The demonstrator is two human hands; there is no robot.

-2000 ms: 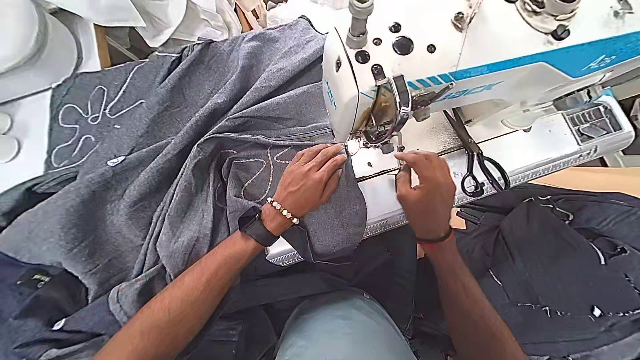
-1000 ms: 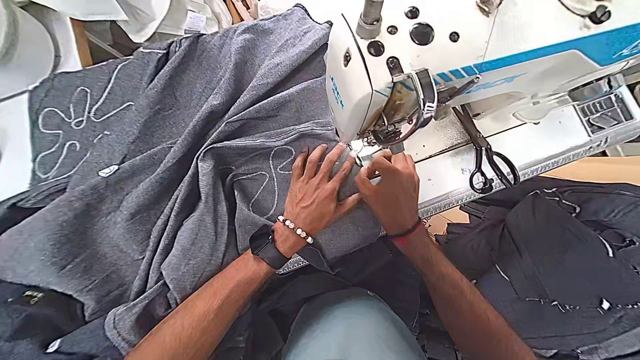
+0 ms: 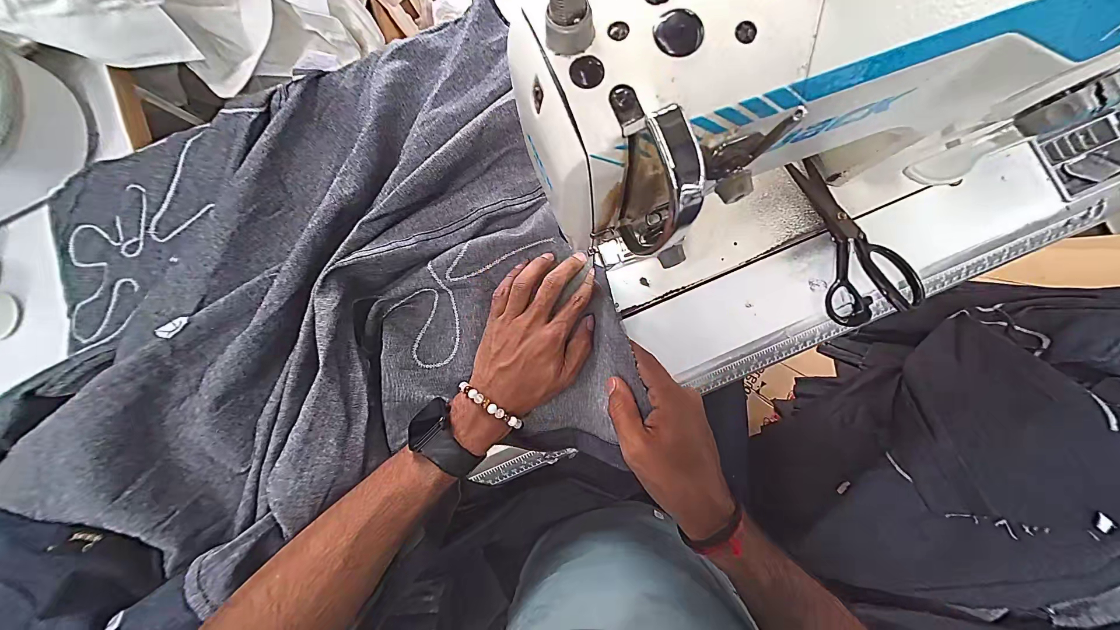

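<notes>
Grey denim-like fabric (image 3: 289,350) with curving pale stitch lines spreads from the left to under the head of a white and blue Jack sewing machine (image 3: 569,149). My left hand (image 3: 538,337) lies flat on it, palm down, fingertips close beside the presser foot (image 3: 612,252); it grips nothing. My right hand (image 3: 669,437) holds the fabric's right edge between thumb and fingers, nearer to me than the foot. The needle tip is too small to make out.
Black-handled scissors (image 3: 844,236) lie on the machine bed, right of the head. A measuring scale (image 3: 770,350) runs along the table's front edge. Dark garments (image 3: 945,472) are heaped at the right. White cloth (image 3: 245,35) hangs at the back left.
My right hand has moved from beside the presser foot down toward me and now grips the fabric edge. My left hand stays on the fabric. The view has shifted closer to the machine.
</notes>
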